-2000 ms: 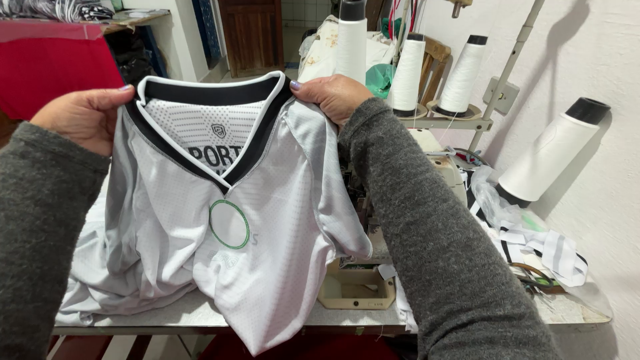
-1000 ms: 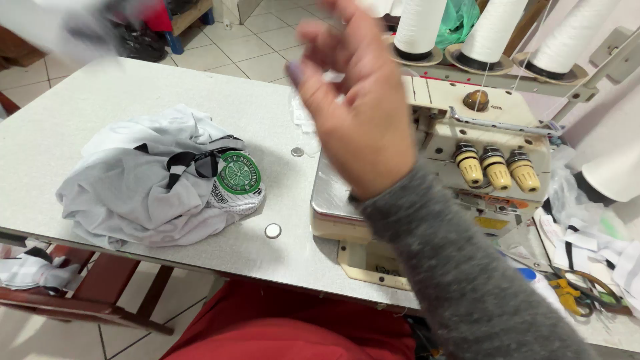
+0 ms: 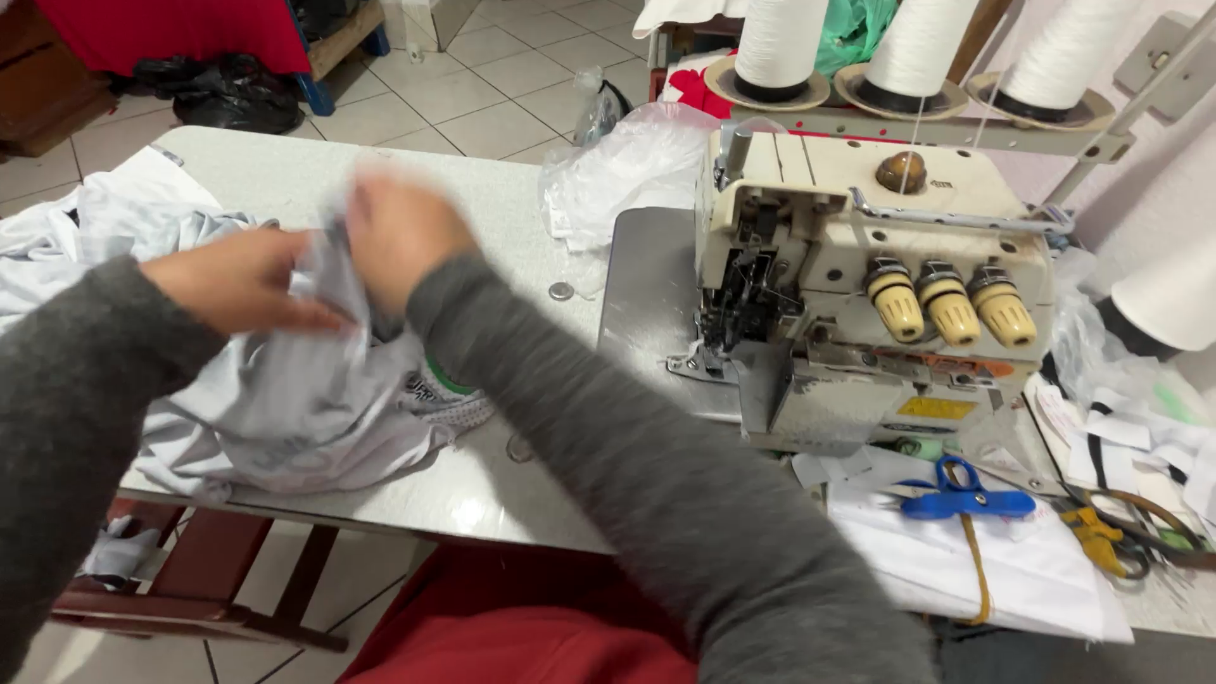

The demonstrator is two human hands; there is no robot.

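My left hand (image 3: 242,285) and my right hand (image 3: 404,233), both blurred, meet over a heap of light grey jersey fabric (image 3: 285,418) on the left of the sewing table. A bunched piece of the grey fabric rises between them. The right hand's fingers close on it; whether the left fingers grip it or only touch it cannot be told. Part of a green round badge (image 3: 446,376) and dark print show at the heap's right side, under my right wrist. More pale garments (image 3: 114,228) lie beyond my left hand.
An overlock sewing machine (image 3: 874,285) stands on the right, with thread cones (image 3: 779,43) behind it. Blue thread snips (image 3: 964,499), yellow-handled scissors (image 3: 1097,541) and fabric scraps lie at its right front. A clear plastic bag (image 3: 627,166) is behind the machine plate. A reddish wooden stool (image 3: 204,570) stands below the table edge.
Two seconds ago both hands held up a grey jersey with a black collar by its shoulders. Now they are low over the heap at left. The view has swung down and left.
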